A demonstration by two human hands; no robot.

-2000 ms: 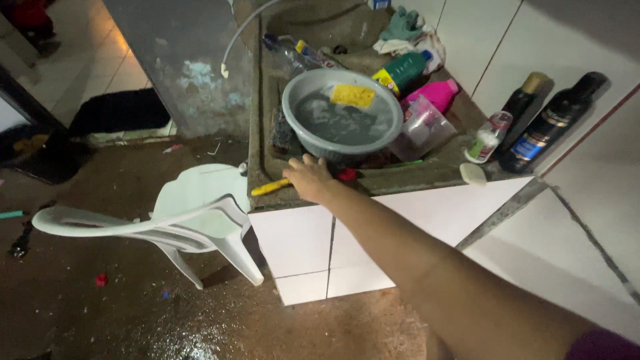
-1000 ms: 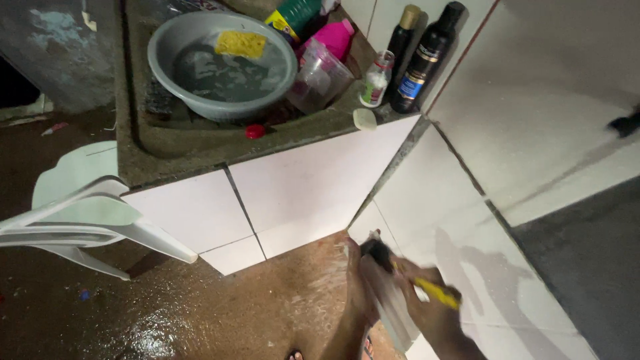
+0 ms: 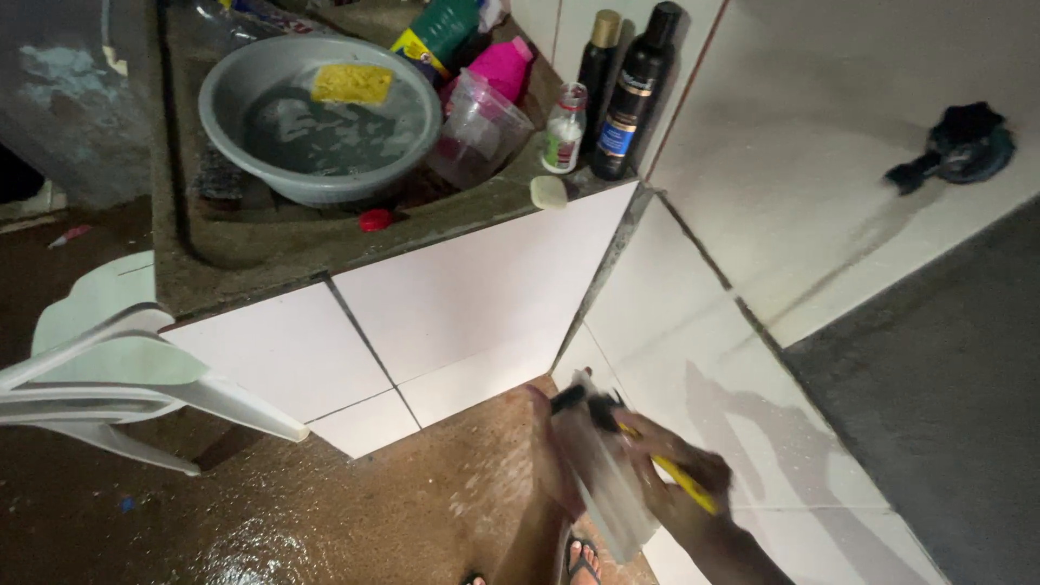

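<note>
My left hand (image 3: 552,459), low in the middle of the view, grips a long pale object (image 3: 605,479) with a dark end; motion blur hides what it is. My right hand (image 3: 678,467) holds a brush by its yellow handle (image 3: 686,485). The brush's dark head (image 3: 605,410) is against or very near the upper end of the pale object. Both hands are over the wet floor, in front of the tiled sink base.
A grey basin (image 3: 321,191) of cloudy water with a yellow sponge (image 3: 352,84) sits on the concrete sink (image 3: 244,276). Bottles, a clear plastic cup (image 3: 479,134) and soap (image 3: 548,192) are beside it. A white plastic chair (image 3: 122,357) stands left; a dark tap (image 3: 971,146) juts from the wall.
Two seconds ago one hand was at the yellow handle on the sink's edge. Since then the yellow-handled brush has left the sink and both hands are low together. The view has swung right.
</note>
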